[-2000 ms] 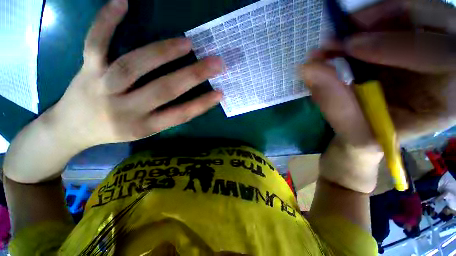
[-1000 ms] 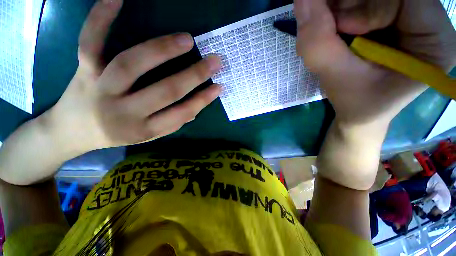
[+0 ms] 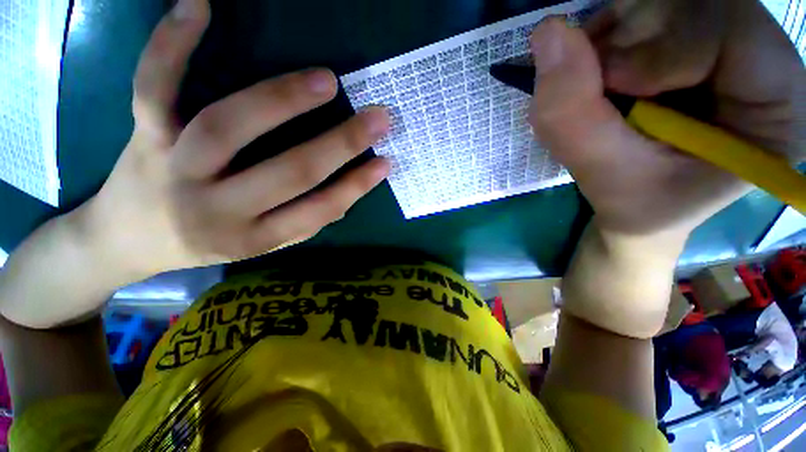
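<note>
A white printed sheet (image 3: 460, 115) with a fine grid of small cells lies slanted on the dark green worktop. My left hand (image 3: 239, 168) is spread flat, its fingertips on the sheet's left edge, holding nothing. My right hand (image 3: 636, 132) grips a marker pen (image 3: 707, 146) with a yellow barrel and a black tip section. The tip points left over the upper middle of the sheet; whether it touches is not clear. My right hand hides the sheet's right part.
Another printed sheet or pile (image 3: 31, 97) lies at the upper left. White sheet edges (image 3: 782, 228) show at the far right. Beyond the table's pale edge are cardboard boxes (image 3: 528, 305), red items (image 3: 756, 284), a blue item (image 3: 126, 334) and people (image 3: 698, 357).
Since two seconds ago my right hand has turned, so the pen lies flatter and its black tip shows over the sheet. In the last second the tip moved slightly down. My left hand barely moved.
</note>
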